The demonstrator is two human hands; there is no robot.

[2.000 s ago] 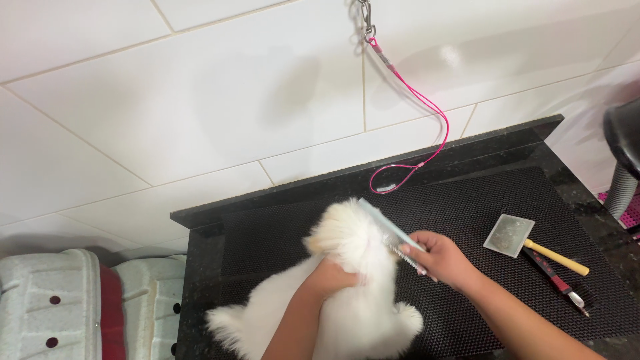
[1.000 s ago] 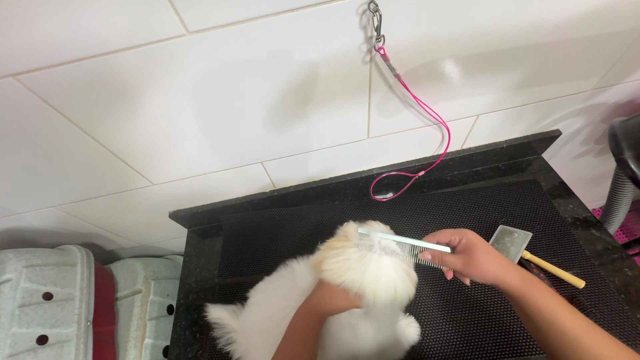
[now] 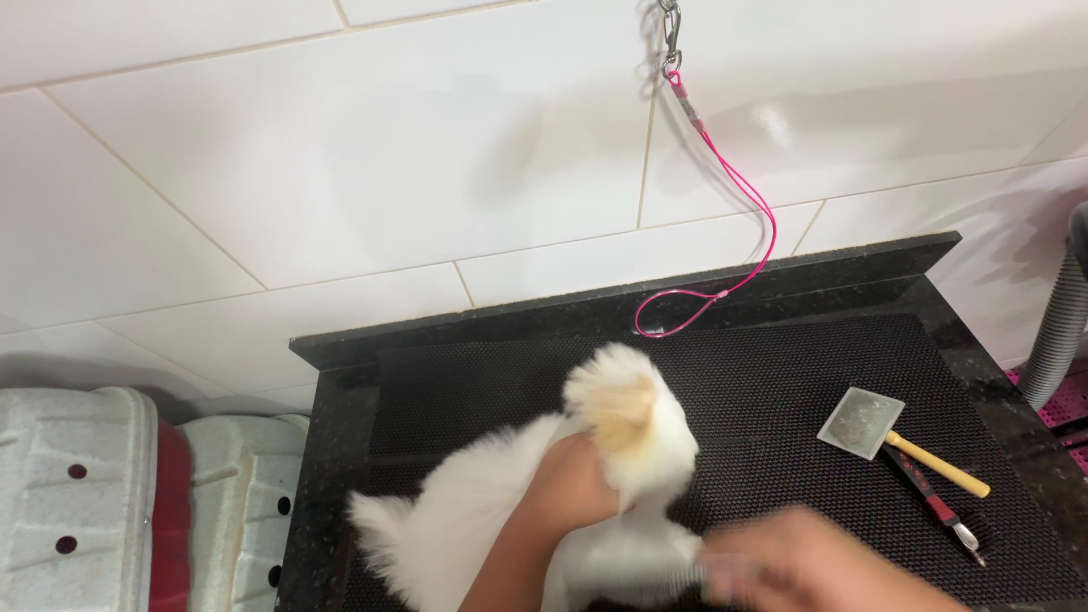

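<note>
A fluffy white dog [image 3: 476, 484] with a tan patch on its head sits on the black textured mat [image 3: 765, 382], head turned to the right. My left hand [image 3: 574, 484] holds it at the neck, fingers partly hidden in the fur. Low in the view, my right hand [image 3: 782, 552] is blurred by motion and grips a metal grooming comb [image 3: 633, 571], whose teeth are by the dog's chest and front leg. To the right lie a slicker brush [image 3: 863, 421] with a yellow handle and, partly under it, a black and red grooming tool [image 3: 926, 493] with a metal tip.
A pink grooming loop [image 3: 769, 212] hangs from a metal clip [image 3: 671, 38] over the table's raised black back edge [image 3: 510, 310]. Two pet carriers [image 3: 76, 493] stand at the left. A grey ribbed hose [image 3: 1054, 331] runs down at the right, beside a pink perforated surface [image 3: 1062, 408].
My right hand has moved the comb down from the dog's head to its chest. The dog's head has turned, so that it faces right. My left hand stays at the neck.
</note>
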